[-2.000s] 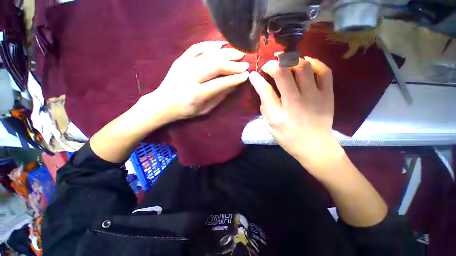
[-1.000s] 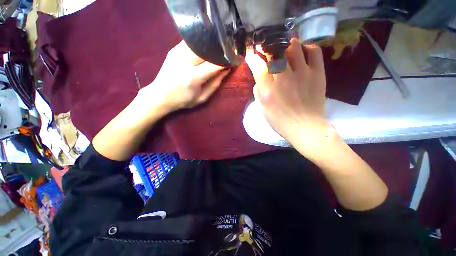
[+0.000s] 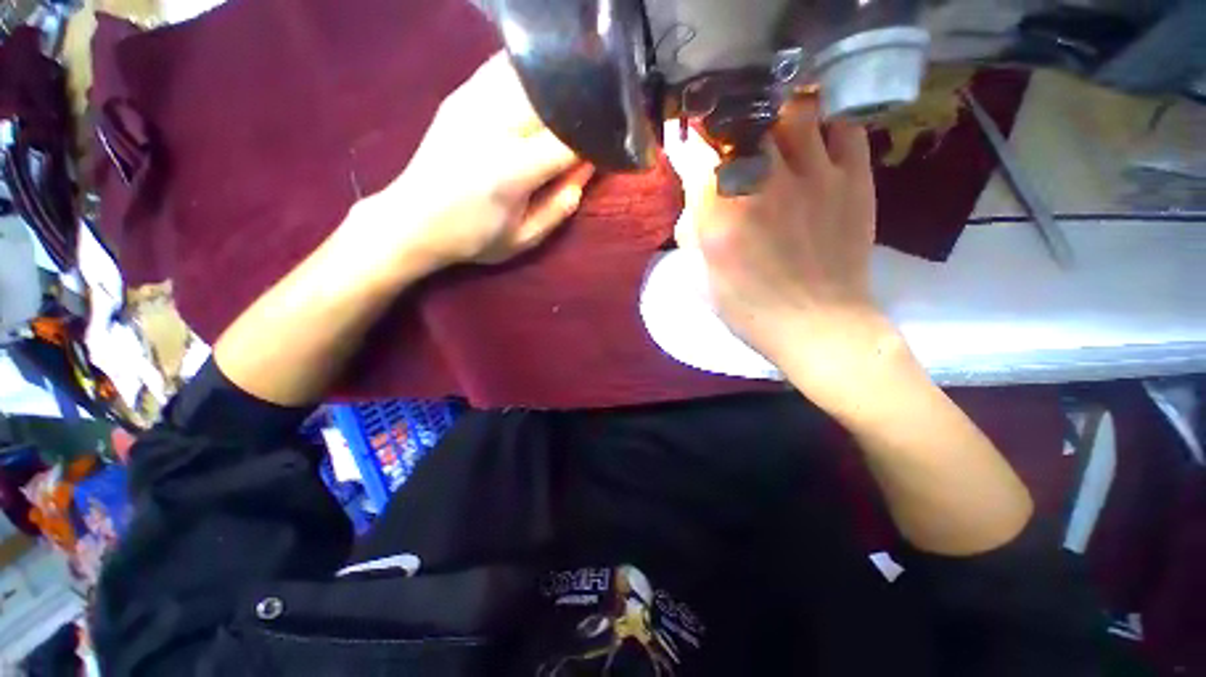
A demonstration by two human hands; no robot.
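A large maroon cloth (image 3: 291,119) covers the left and middle of the table and runs under the dark, shiny sewing machine head (image 3: 575,79). My left hand (image 3: 483,185) lies flat on the cloth left of the needle area, its fingertips partly hidden by the machine head. My right hand (image 3: 787,225) is right of the needle, fingers bent down at the presser foot area, partly behind a small dark metal part (image 3: 743,175). A bright glow lights the cloth between the hands. The needle point and the seam cannot be made out.
A thin grey bar (image 3: 1018,179) lies on the right of the machine. The white machine table edge (image 3: 1058,298) runs right. A blue slotted basket (image 3: 384,450) is below the table edge by my left arm. White and brown scraps (image 3: 132,318) lie at the left.
Both hands have moved apart and up, toward the machine. The cloth's lower part has shifted from a bunched fold to a flatter spread. Over the last second, the hands moved little.
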